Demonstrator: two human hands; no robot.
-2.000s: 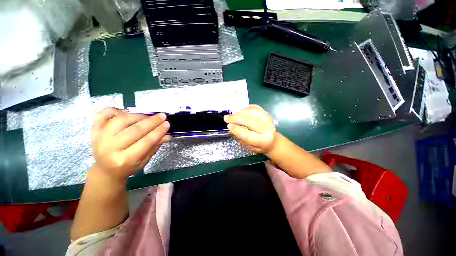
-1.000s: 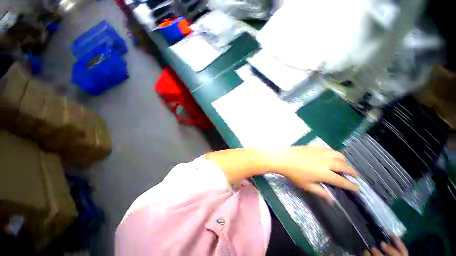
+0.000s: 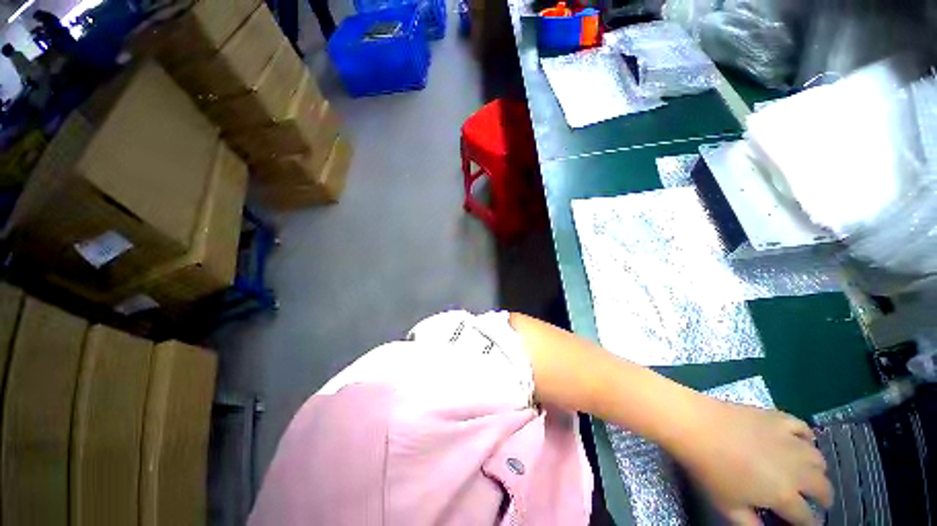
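Note:
My left hand [image 3: 765,462] is at the bottom right, palm down with bent fingers, over a dark panel [image 3: 701,505] that is mostly hidden by the hand and the frame's edge. Whether the fingers grip it cannot be told. A bubble wrap sheet [image 3: 642,473] lies under and beside the panel. Grey finned plates [image 3: 861,475] lie just right of my fingers, with black ones beyond. A larger bubble wrap sheet [image 3: 663,283] lies flat on the green bench. My right hand is not in view.
A silver chassis [image 3: 765,205] lies beyond the sheet, with white foam [image 3: 837,139] over it. A tape dispenser [image 3: 563,33] is at the bench's far end. A red stool [image 3: 500,154] stands beside the bench. Cartons [image 3: 154,170] and blue crates [image 3: 380,53] are on the floor.
The view has swung left, away from the bench front. My right hand, earlier on the dark piece, has left the picture. My left hand now shows lower right, its fingers more bent.

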